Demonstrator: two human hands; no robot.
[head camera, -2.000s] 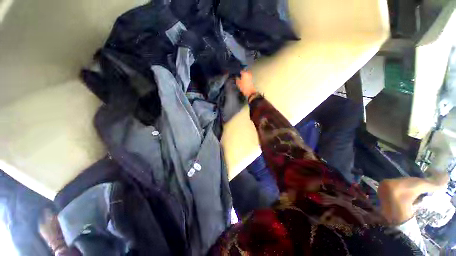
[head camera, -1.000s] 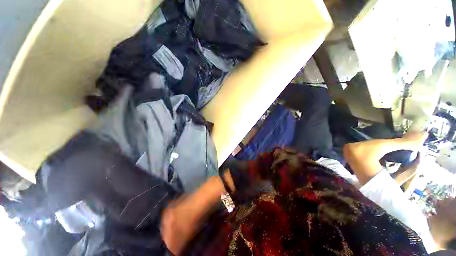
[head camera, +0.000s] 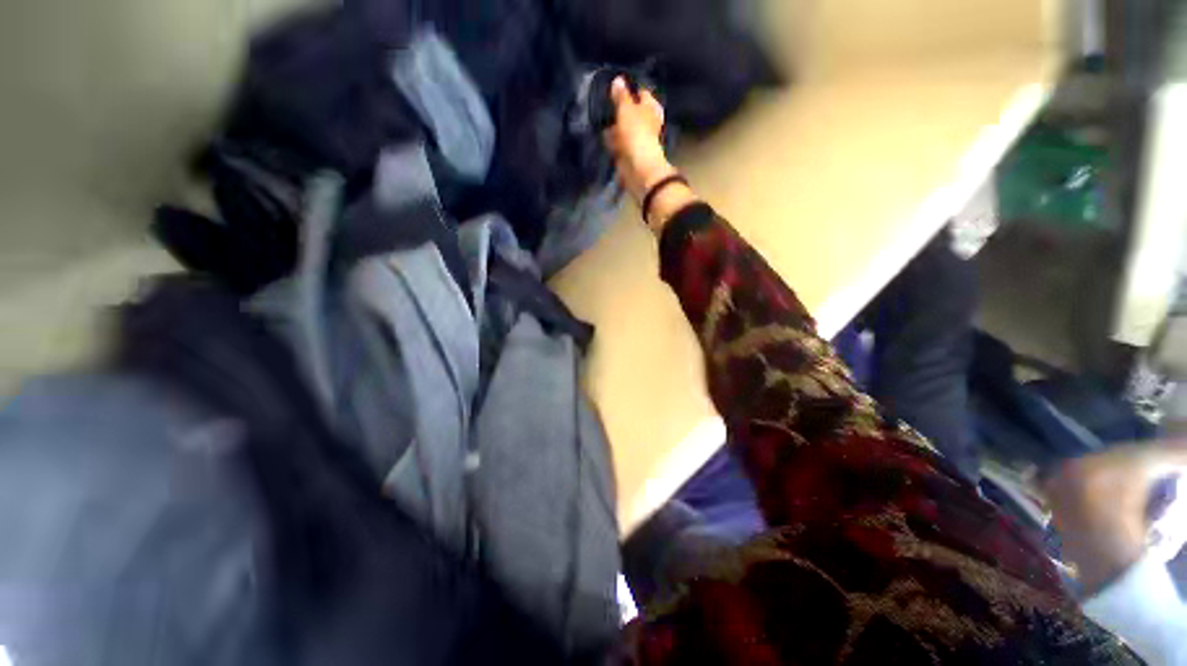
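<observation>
Dark denim garments (head camera: 313, 91) lie heaped in the cream bin (head camera: 807, 169). Grey-sided garments (head camera: 534, 442) hang from the heap over the near side, blurred at the lower left. My right hand (head camera: 635, 124), in a dark red patterned sleeve with a dark band at the wrist, reaches to the far part of the heap. Its fingers are closed on a fold of a dark garment. My left hand is not visible; a large grey and black garment (head camera: 169, 520) fills the lower left.
Another person's forearm (head camera: 1106, 507) is at the right edge, beside a pale bench. Dark cloth and a blue item (head camera: 703, 501) lie below the bin's right side. A green object (head camera: 1054, 176) stands beyond the bin at the upper right.
My right hand has gone from low near the front back up to the far heap and taken hold of cloth there. The grey and black garment at the lower left has shifted and looks larger.
</observation>
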